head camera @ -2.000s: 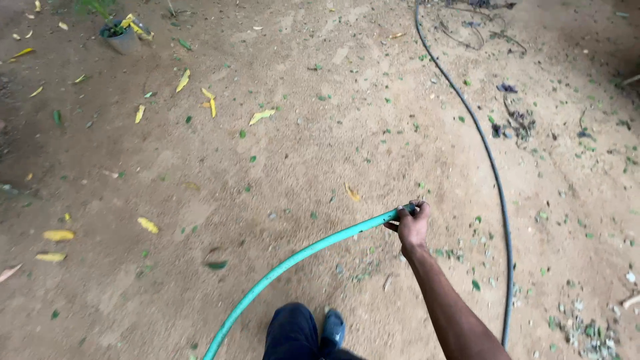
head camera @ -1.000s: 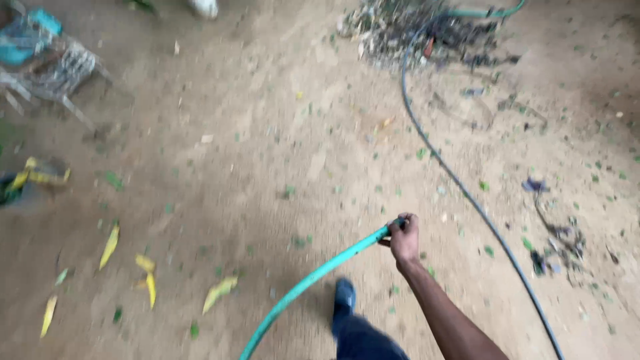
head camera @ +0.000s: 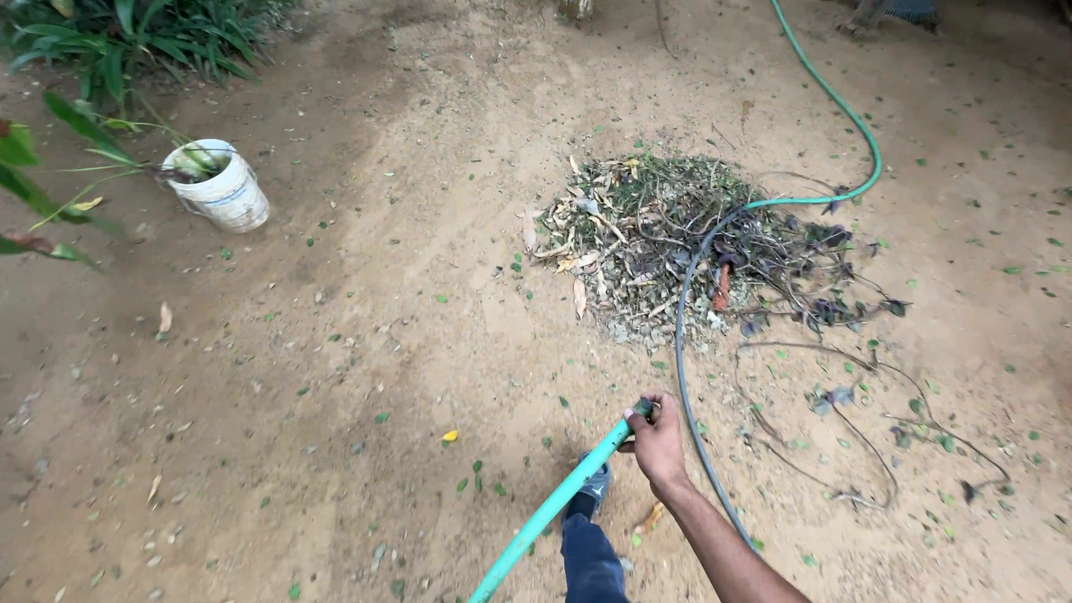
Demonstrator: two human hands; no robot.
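My right hand grips a green garden hose close to its dark end, just above my forward foot. From there the hose runs down and left out of the bottom of the view. A dark grey hose passes to the right of my hand and over a heap of dry leaves and twigs. On the heap it meets a green hose length, which curves away to the top of the view. My left hand does not show.
A worn white bucket holding a plant stands at the upper left, near a leafy green plant. Loose vine stems lie on the bare soil at the right. A fan-shaped rake head shows at the top right edge.
The view has moved forward over the ground; the leaf heap now shows whole, and the white bucket has come into view. My right hand keeps hold of the green hose throughout.
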